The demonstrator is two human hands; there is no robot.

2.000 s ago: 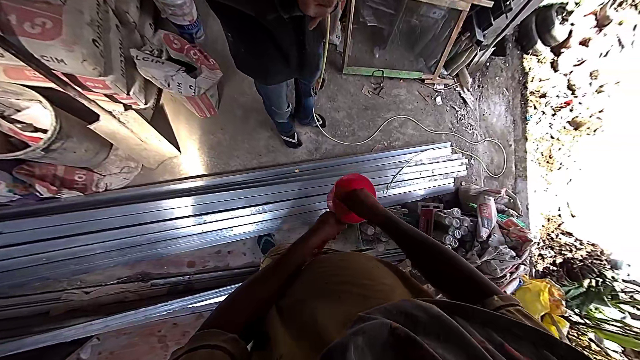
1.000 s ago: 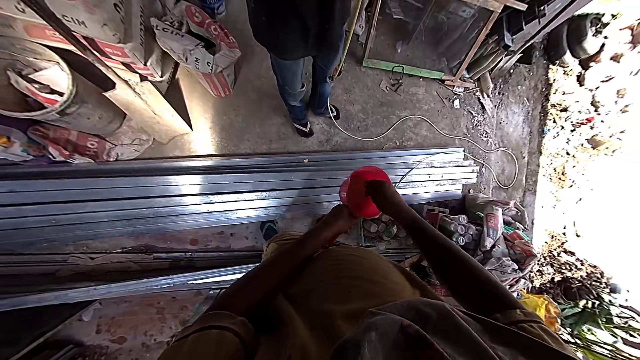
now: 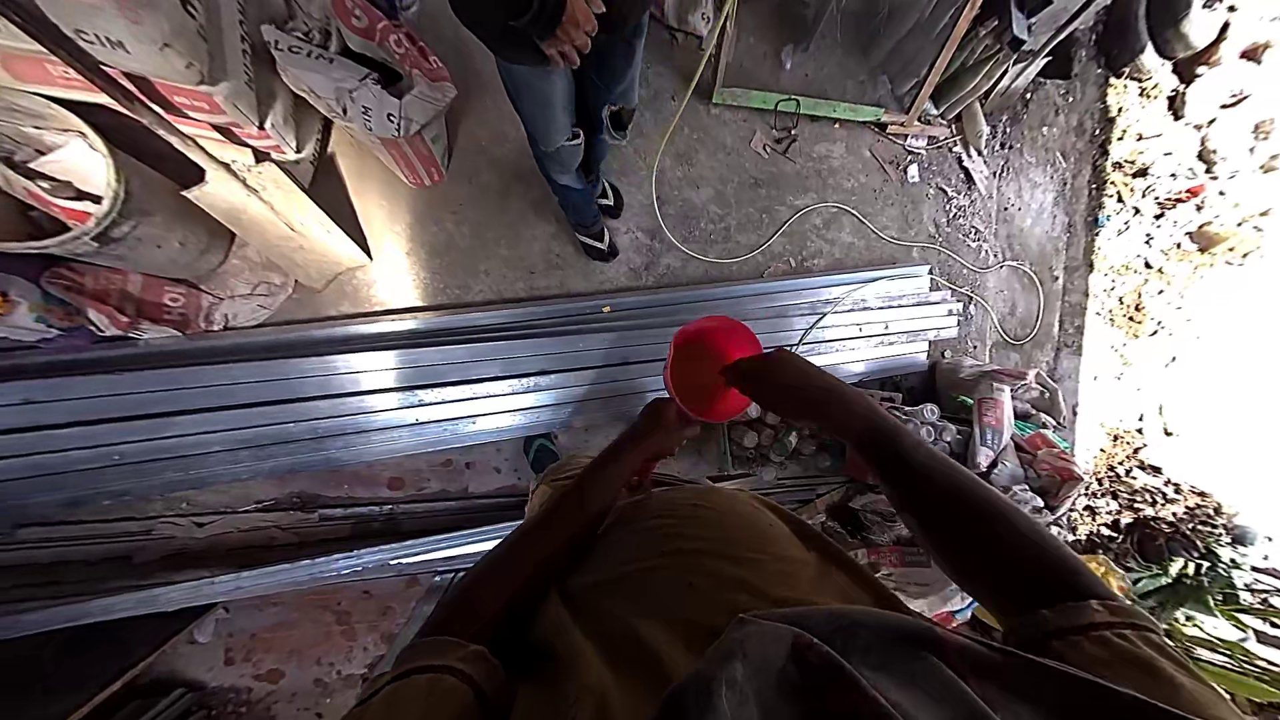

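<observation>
A red plastic container with a round open top (image 3: 708, 350) is in front of my body, over the near edge of a stack of shiny metal profiles (image 3: 480, 375). My left hand (image 3: 667, 425) grips it at the lower left, with its fingers partly in shadow. My right hand (image 3: 765, 378) reaches over the right part of the rim, its fingers inside the opening. Whether those fingers hold anything is too dark to tell, and the container's contents do not show.
Another person (image 3: 575, 120) stands beyond the profiles. A pale cable (image 3: 830, 207) winds over the concrete floor. Printed sacks (image 3: 370, 90) and a bucket (image 3: 110, 190) stand at the left. Clear bottles or jars (image 3: 925, 425) and plastic waste lie at the right. A green-edged frame (image 3: 800, 103) is at the back.
The view has shifted somewhat. My left hand stays on the red container, and my right hand stays at its opening.
</observation>
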